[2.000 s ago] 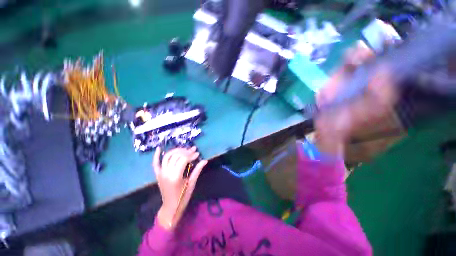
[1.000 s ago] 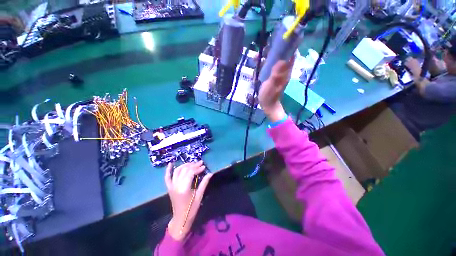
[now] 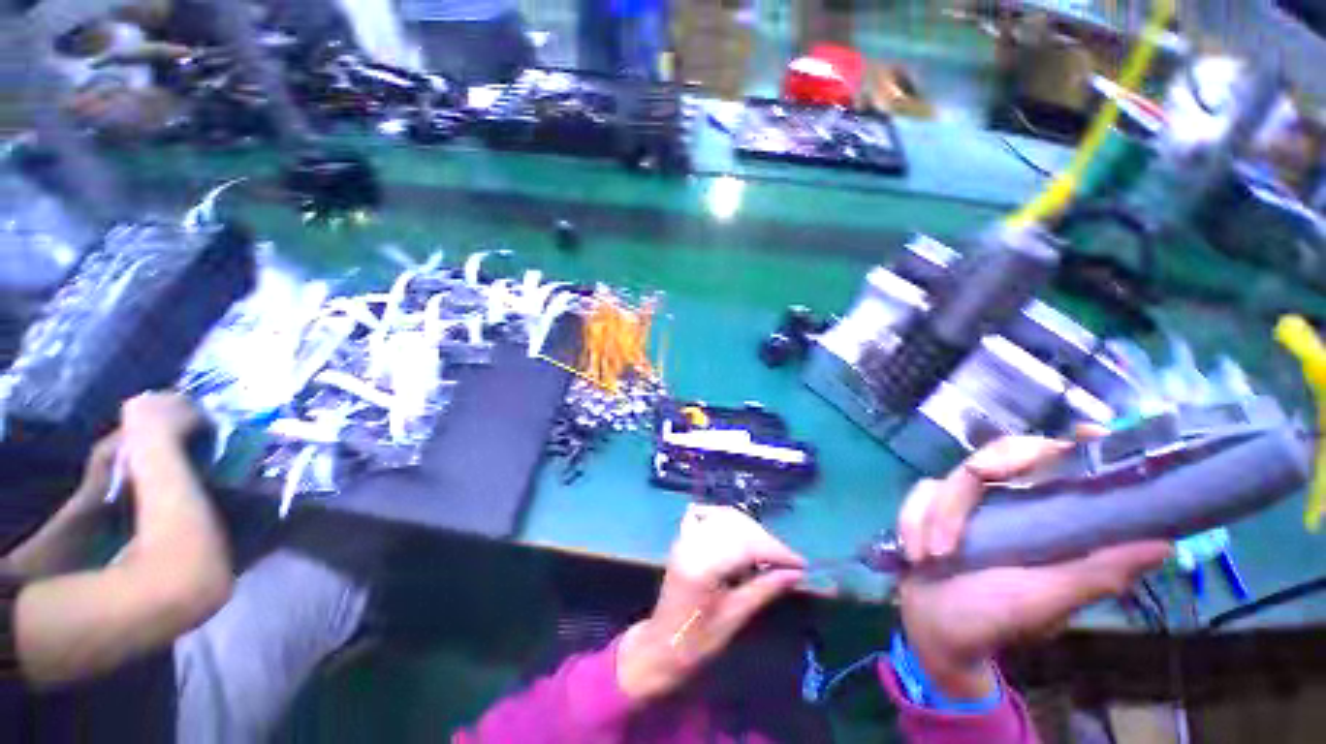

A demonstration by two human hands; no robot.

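My right hand [image 3: 989,560] holds a thick grey electric screwdriver [image 3: 1120,502], tilted nearly level, its tip pointing left. My left hand [image 3: 716,581] is at the table edge, thumb and fingers pinched together near the driver tip. A small thin part shows at its fingertips, too blurred to name. A thin orange wire lies along the left wrist. The black main unit [image 3: 732,448] with a white strip lies on the green table just beyond my left hand.
Orange wires [image 3: 620,337] and ribbon cables [image 3: 364,371] lie left of the unit. A second screwdriver [image 3: 967,313] hangs over the pale screw feeders [image 3: 858,342]. Another person's arms [image 3: 138,552] are at far left. A blue cord [image 3: 829,676] hangs below the edge.
The view has swung left. My right hand has taken hold of a screwdriver and brought it down beside my left hand. My left hand has moved away from the unit.
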